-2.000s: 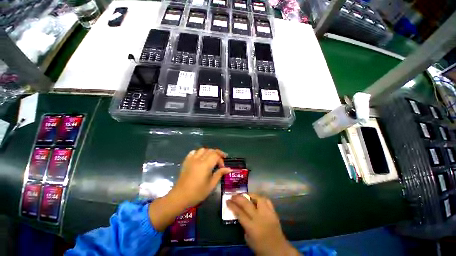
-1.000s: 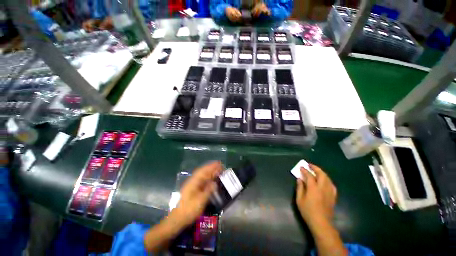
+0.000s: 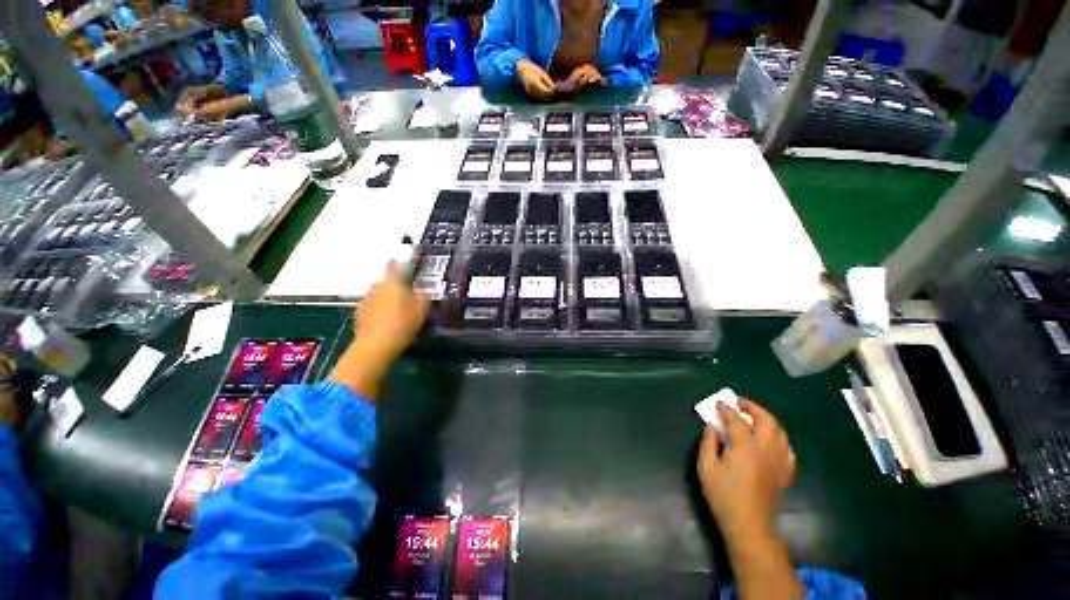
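Observation:
My left hand (image 3: 391, 314) is at the near left corner of the clear phone tray (image 3: 575, 340). Its fingers touch or lie beside a black phone with a striped white label (image 3: 432, 274); its grip is partly hidden. The other front-row phones lie face down; the row behind shows keypad phones (image 3: 542, 219). My right hand (image 3: 747, 463) holds a small white pad (image 3: 722, 408) in its fingertips above the green mat. Two printed screen films (image 3: 481, 557) lie on a clear carrier sheet at the near edge.
Another film sheet (image 3: 223, 428) lies left, partly under my left sleeve. A translucent bottle (image 3: 814, 339) and white holder with a black rectangle (image 3: 939, 404) stand right. Grey posts (image 3: 803, 82) rise around the bench. A person in blue (image 3: 569, 47) sits opposite.
My left hand has moved from the mat up to the tray's near left corner. The phone it held has left the mat area. My right hand still holds the white pad.

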